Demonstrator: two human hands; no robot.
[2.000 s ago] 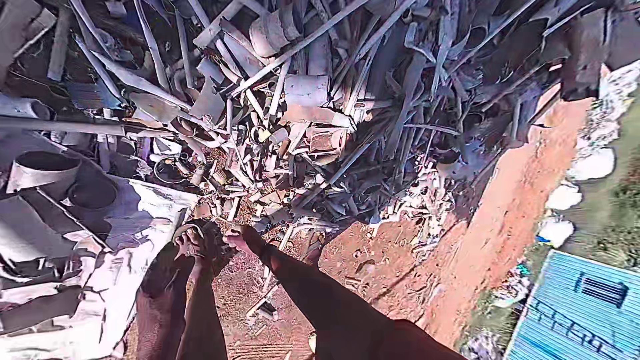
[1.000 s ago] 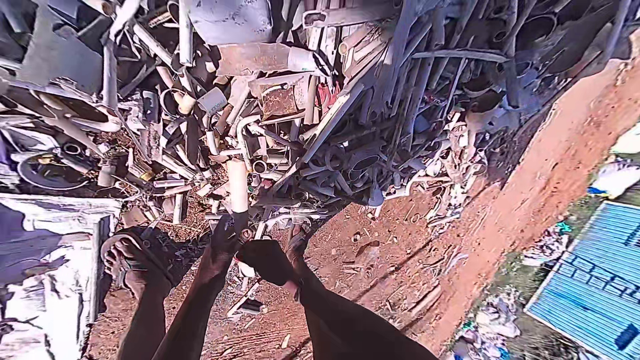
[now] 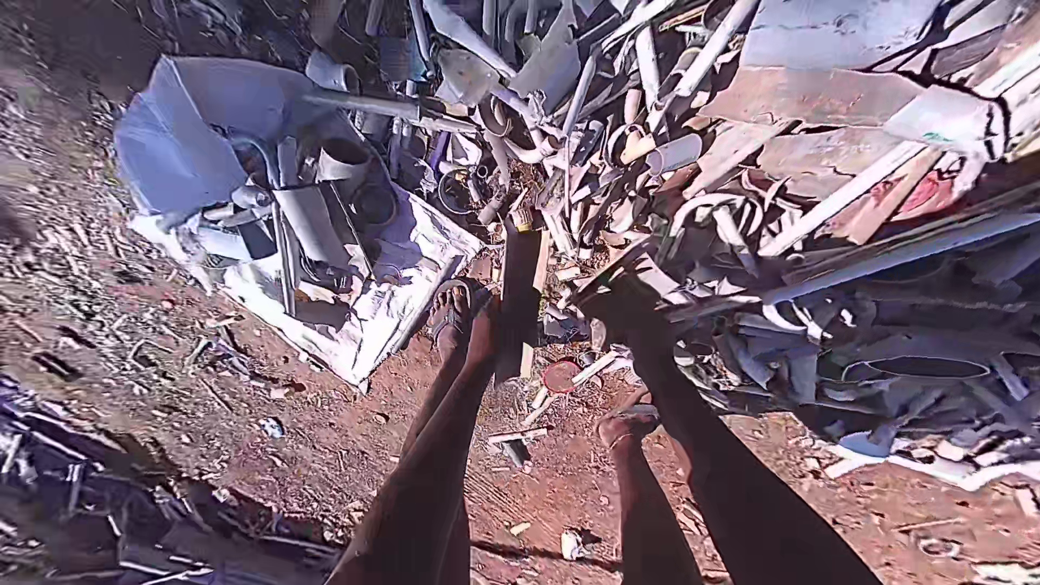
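My left hand (image 3: 486,315) is at the left edge of a long dark flat piece (image 3: 520,301), which stands out above my feet; its fingers are mostly hidden behind the piece. To the right, my right hand (image 3: 624,309) is in deep shadow, closed at a thin flat scrap piece (image 3: 611,266) that slants up to the right. Beyond both hands lies a heap of cut plastic pipes and scrap (image 3: 569,106). An opened white woven sack (image 3: 378,329) holding pipe pieces (image 3: 313,223) lies to the left of my left hand.
My sandalled feet (image 3: 449,313) are on reddish soil strewn with chips. A round reddish disc (image 3: 561,376) lies between them. Large broken sheets (image 3: 829,97) and long strips (image 3: 902,252) are heaped at the right. More scrap (image 3: 73,504) lies at the lower left.
The view has swung left, bringing the whole sack in. My hands, close together before, are now apart. A pale cylindrical piece stood at my left hand one second ago; a dark flat piece is there now.
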